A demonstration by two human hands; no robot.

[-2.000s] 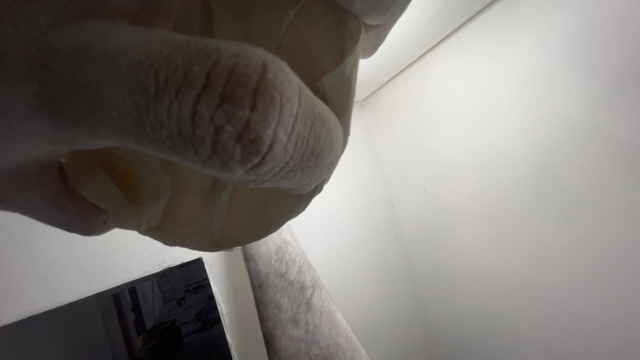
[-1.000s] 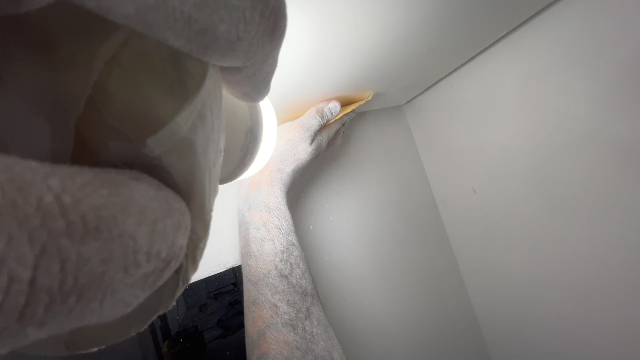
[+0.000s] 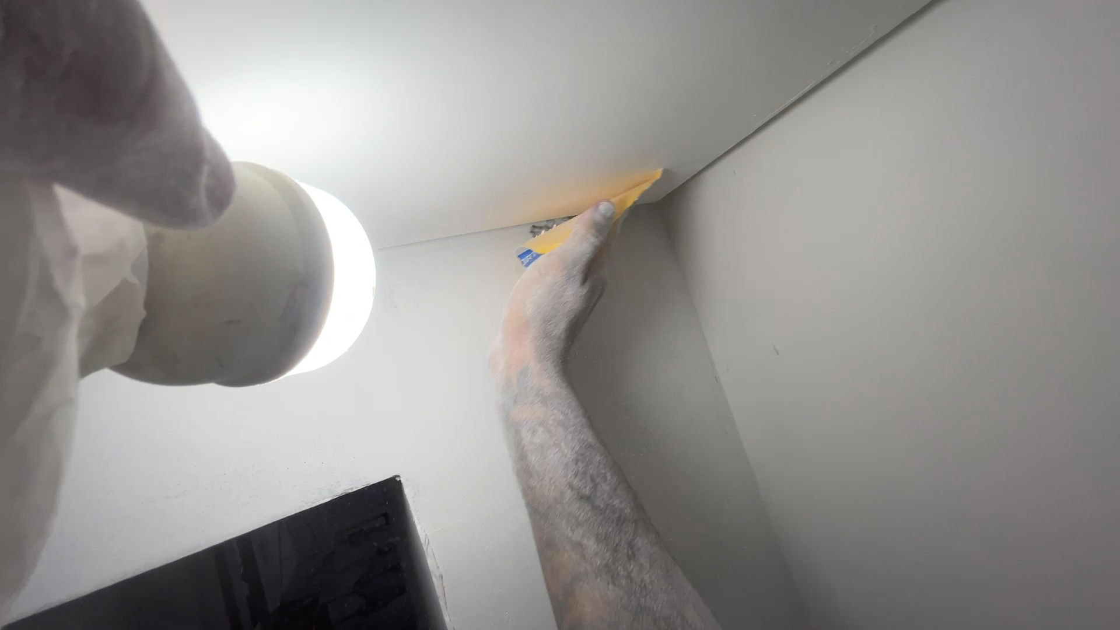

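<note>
My left hand [image 3: 114, 114], close up and blurred at the upper left, is on a lit round-headed lamp [image 3: 236, 271] partly covered by a crumpled, whitish, translucent wrap [image 3: 39, 350]. Only part of that hand shows. My right hand [image 3: 560, 280], coated in pale dust like its forearm, reaches up with the thumb over a folded yellow sheet of sandpaper [image 3: 643, 191]. A bit of blue print shows at the sheet's lower end. The sheet lies at the edge between ceiling and wall, close to the corner; its far side is hidden.
The white ceiling [image 3: 490, 105] meets a back wall [image 3: 437, 332] and a right wall [image 3: 919, 306], which bears a small dark mark. A thin dark line runs along the right ceiling edge. At the lower left is a dark, glossy, reflective panel [image 3: 306, 560].
My left hand and the wrap have moved left and cover less of the view; the lamp's lit head now shows. The sandpaper and my right hand, hidden two seconds ago, are in sight.
</note>
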